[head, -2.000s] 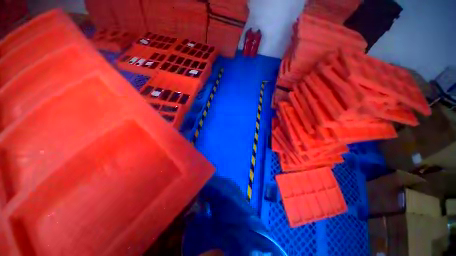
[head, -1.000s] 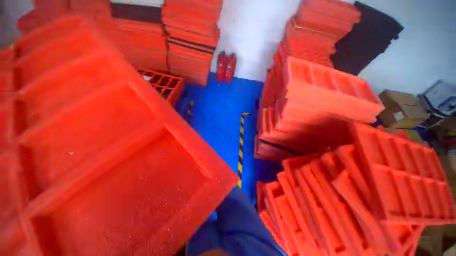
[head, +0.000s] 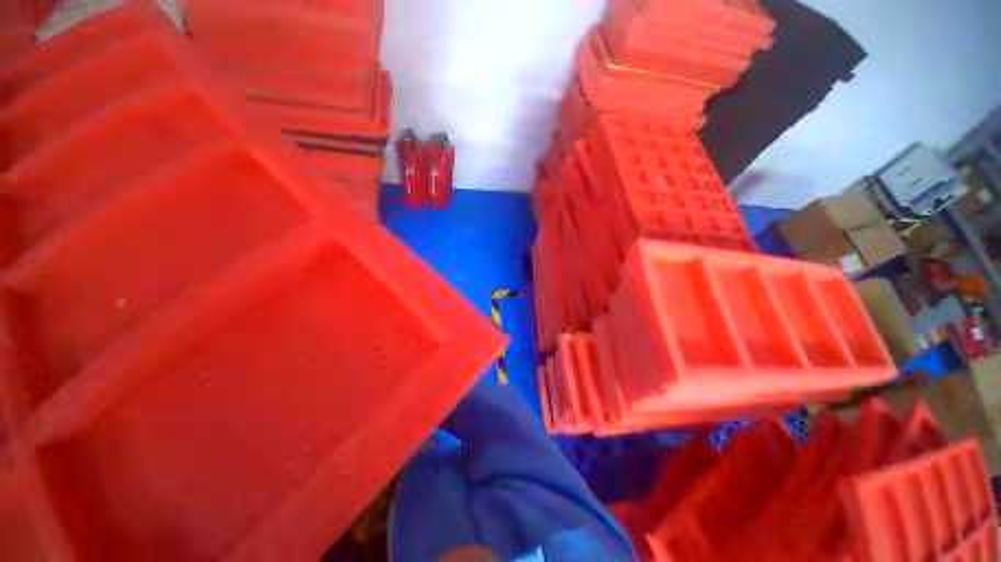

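A red divided tray (head: 220, 362) fills the left side of the view, close to the camera and tilted. Its shallow pockets face me and hold no parts. Neither of my hands shows; the tray covers the area on the left. Blue clothing shows below the tray's right corner. A small blurred skin-toned patch is at the bottom edge; I cannot tell what it is.
Red tray stacks (head: 648, 198) stand on the right, with leaning trays (head: 933, 499) below. Another stack (head: 318, 88) is behind the held tray. Two fire extinguishers (head: 427, 170) stand by the white wall. Black trays (head: 779, 88) and cartons (head: 845, 231) are farther right.
The view has moved forward toward the wall and the right-hand stacks, which appear nearer. The filled trays on the left have gone out of sight. The near tray stays at the left.
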